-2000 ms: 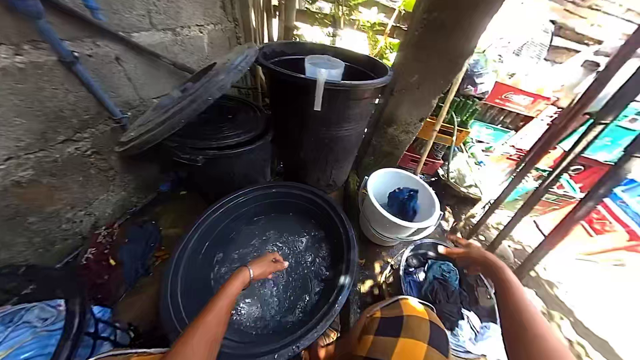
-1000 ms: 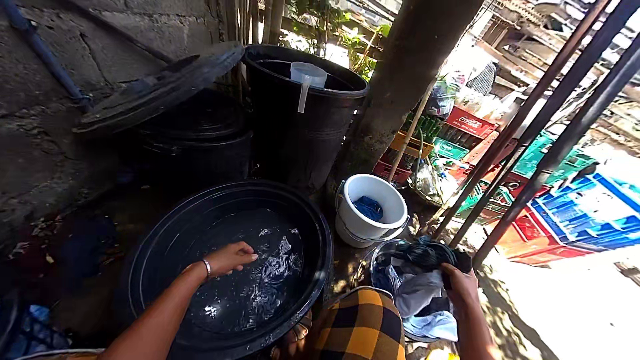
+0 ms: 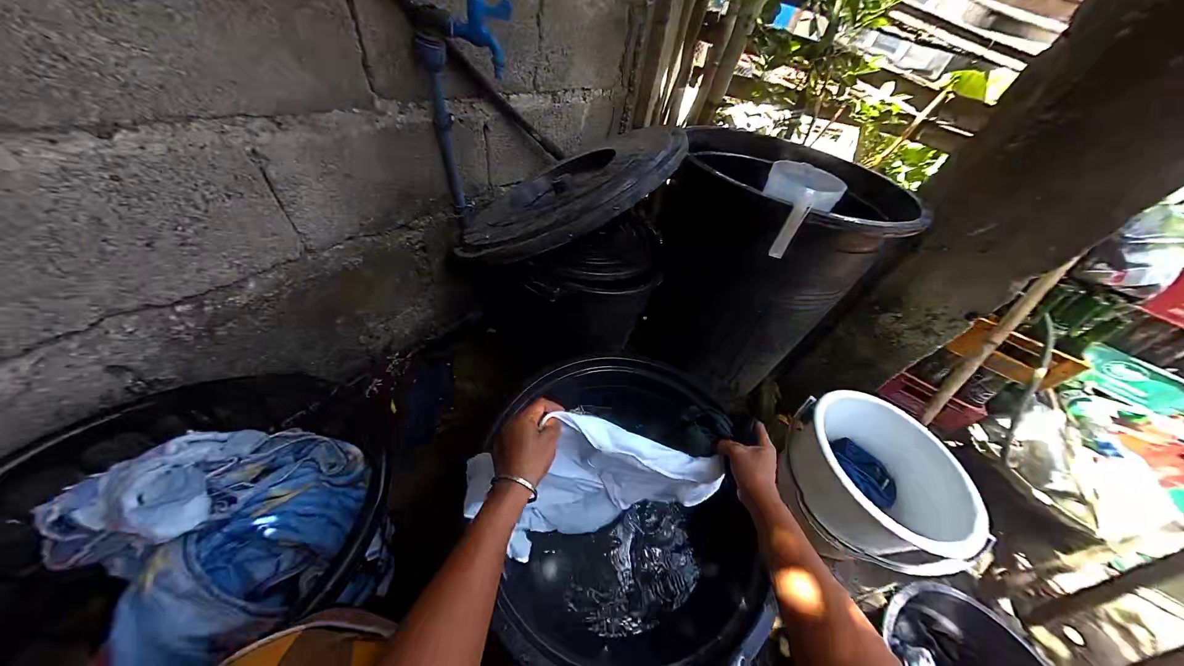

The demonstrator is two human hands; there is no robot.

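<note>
A white cloth garment (image 3: 610, 467) is stretched between my two hands, over the black plastic basin (image 3: 546, 629) of water. My left hand (image 3: 529, 442) grips its left part, and some of the fabric hangs down below that hand. At the garment's right end my right hand (image 3: 751, 462) is closed on it, with a dark cloth (image 3: 705, 430) bunched beside those fingers. The water (image 3: 638, 573) beneath is rippled. What the fingertips do under the fabric is partly hidden.
Left stands a black tub with blue and white laundry (image 3: 268, 518). A white pail (image 3: 971, 509) holding a blue cloth and a dark basin (image 3: 925, 601) are at right. Behind are a tall black barrel (image 3: 758, 287) with a clear dipper (image 3: 805, 185), a tilted lid (image 3: 573, 199) and a blue tap (image 3: 481, 28).
My right hand has moved from the laundry basin at right to above the water basin. Both hands now hold the white garment. The view has swung left.
</note>
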